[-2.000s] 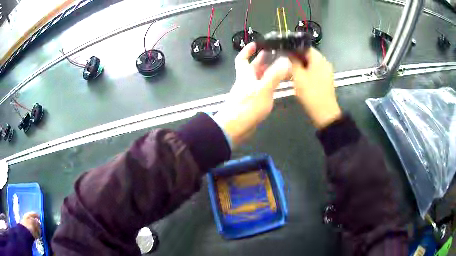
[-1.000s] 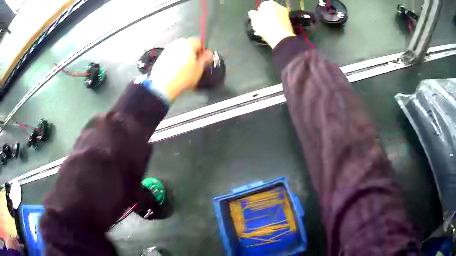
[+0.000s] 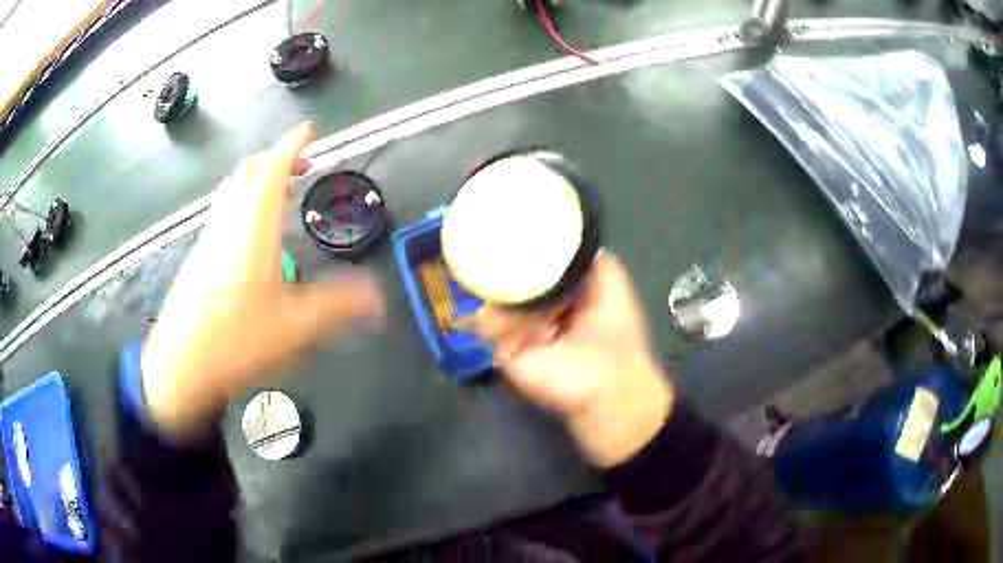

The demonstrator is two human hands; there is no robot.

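Note:
My right hand [image 3: 599, 368] holds a black round housing [image 3: 588, 209] from below, over the pin bin. A bright cream-white disc [image 3: 513, 229] covers the face turned to me. My left hand [image 3: 248, 291] is blurred and raised at the left, fingers apart, with nothing seen in it. A small green edge shows behind it. Another black housing [image 3: 343, 211] sits on the near side of the rail, its two studs up. The blue pin bin [image 3: 467, 359] with gold pins [image 3: 440, 295] is partly hidden by the held unit and my right hand.
A pale rail [image 3: 462, 108] crosses the bench, with black units [image 3: 299, 57] beyond it. A pale grey disc [image 3: 271, 424] lies at lower left, a shiny disc [image 3: 705, 304] at right. A clear bag [image 3: 869, 143] is at upper right, a blue tray [image 3: 46, 462] at far left, a blue tank [image 3: 869, 440] at lower right.
Both hands have come back from beyond the rail. My right hand now holds a white-faced unit, and my left hand is empty. A black housing now sits on the near side of the rail.

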